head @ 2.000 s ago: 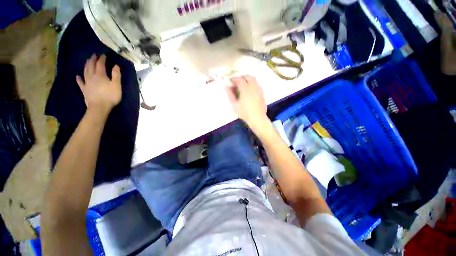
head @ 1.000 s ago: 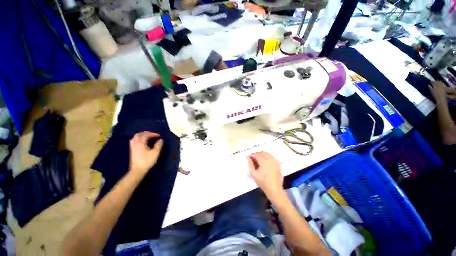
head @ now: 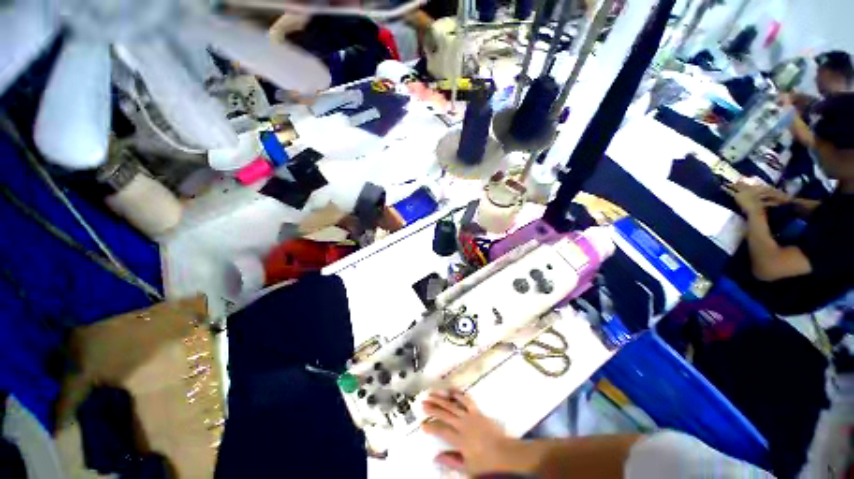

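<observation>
A large dark navy garment panel lies flat on the left part of the white sewing table, left of the machine. The cream sewing machine with a purple end stands beside it, seen from above. My right hand is at the front of the machine head, fingers spread, with nothing visible in it. Its fingertips are near or touching the machine; I cannot tell which. The needle area is hidden under the head. Gold-handled scissors lie on the table right of the hand. My left hand is out of the picture.
A brown board with dark pieces is at left. A white fan fills the upper left. Dark thread cones stand behind the machine. A blue basket is at lower right. Another person works at a machine at right.
The view has tilted up and shows more of the workshop. My left hand has left the picture. My right hand has moved from the table front to beside the machine head, its fingers now spread.
</observation>
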